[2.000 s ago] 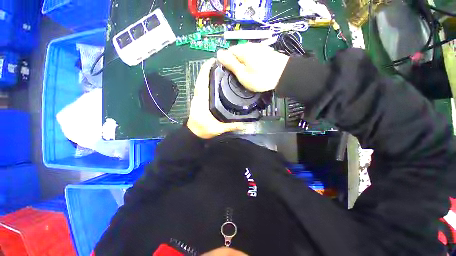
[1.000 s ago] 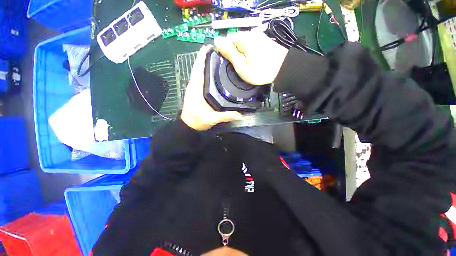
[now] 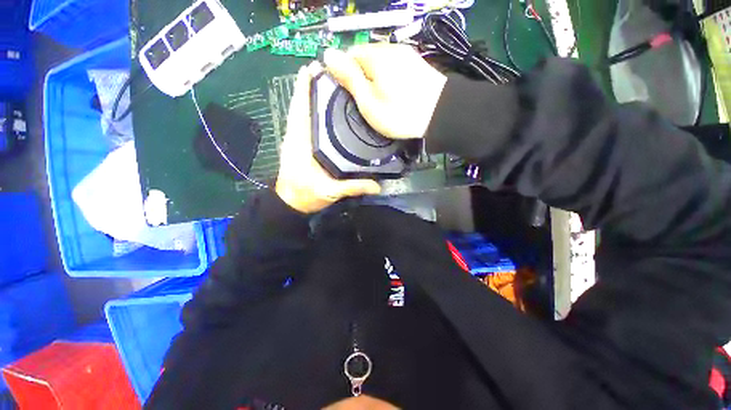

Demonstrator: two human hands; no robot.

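A black faceted housing (image 3: 327,120) with a round stepped part on its upper face is held over the front edge of the green bench. My left hand (image 3: 300,164) grips its left side and lower edge, with the thumb along the near side. My right hand (image 3: 393,90) lies over the top and right of the round part, its fingers on the housing's upper edge. The right hand hides much of the round part. What is underneath the housing is hidden.
A white power strip (image 3: 191,48) lies back left, its thin cord running past a black polygonal plate (image 3: 228,138). Green circuit boards (image 3: 296,43) and a coiled black cord (image 3: 449,40) lie behind the hands. A blue bin (image 3: 68,168) with white bags stands left, a red bin (image 3: 72,376) lower left.
The housing and both hands have shifted left and slightly up in the picture, as has the bench. Both hands keep hold of the housing.
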